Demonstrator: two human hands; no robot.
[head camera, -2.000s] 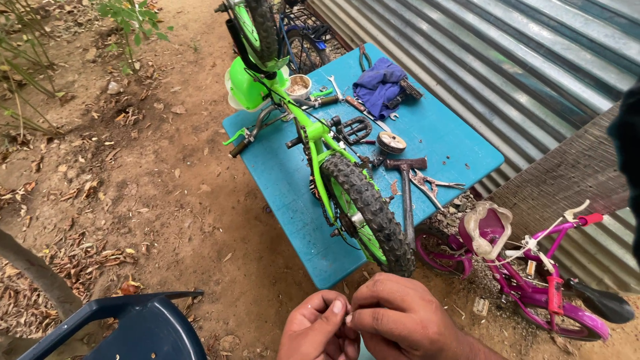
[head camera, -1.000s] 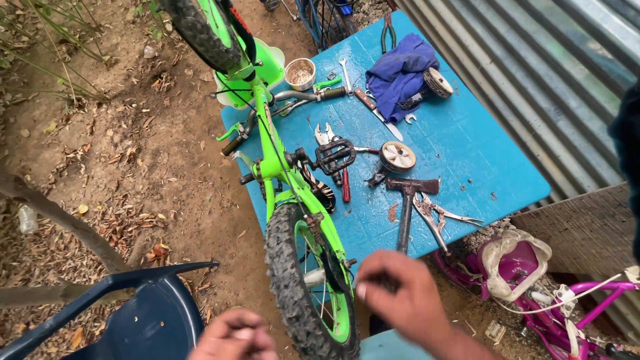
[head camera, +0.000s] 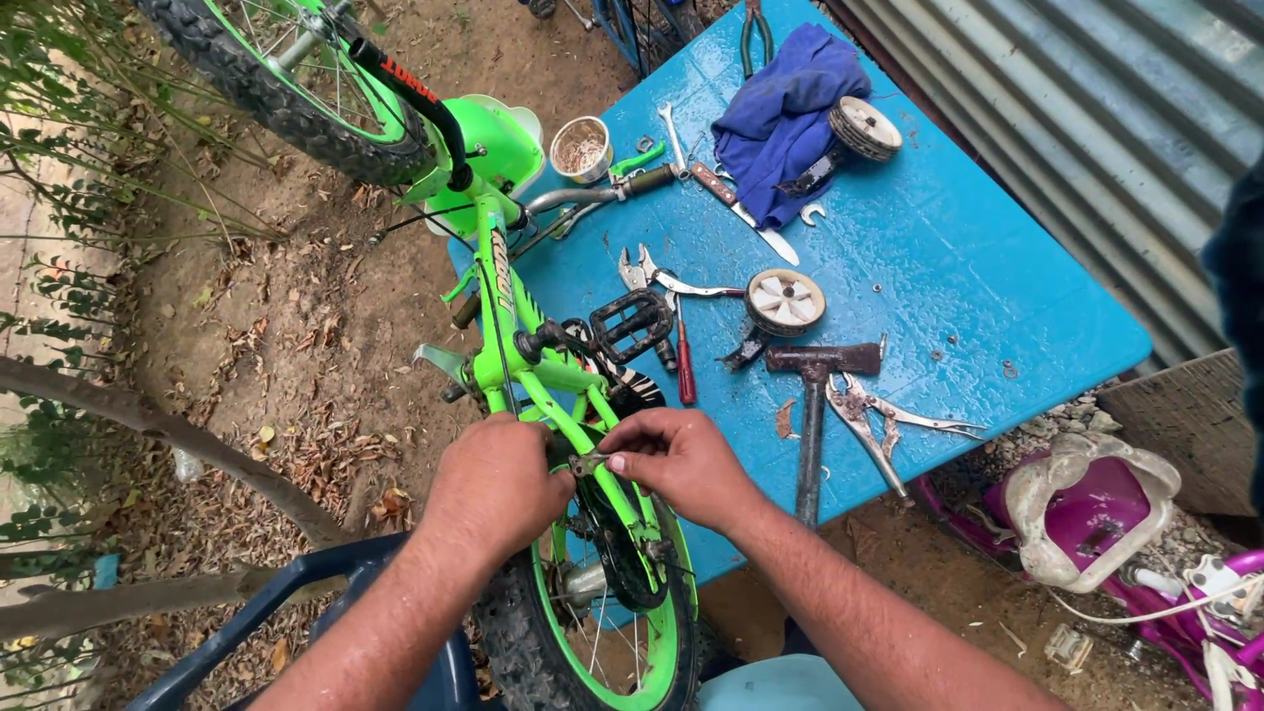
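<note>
A green child's bicycle lies upside down across the left side of a blue plastic table. My left hand is curled at the frame tubes near the rear wheel; whether it grips a tube or a small part is hidden. My right hand pinches a small metal part between thumb and fingers, against the green frame. A black pedal stands just above my hands. To their right lie a red-handled screwdriver, locking pliers, a hammer-like tool and a small training wheel.
Farther back on the table are a blue cloth, a second small wheel, a knife, a wrench and a tub. A dark blue chair is at lower left, and a purple bicycle at lower right.
My hands were apart and away from the bicycle one second ago; now both are at its frame near the rear wheel. The view has shifted closer to the table.
</note>
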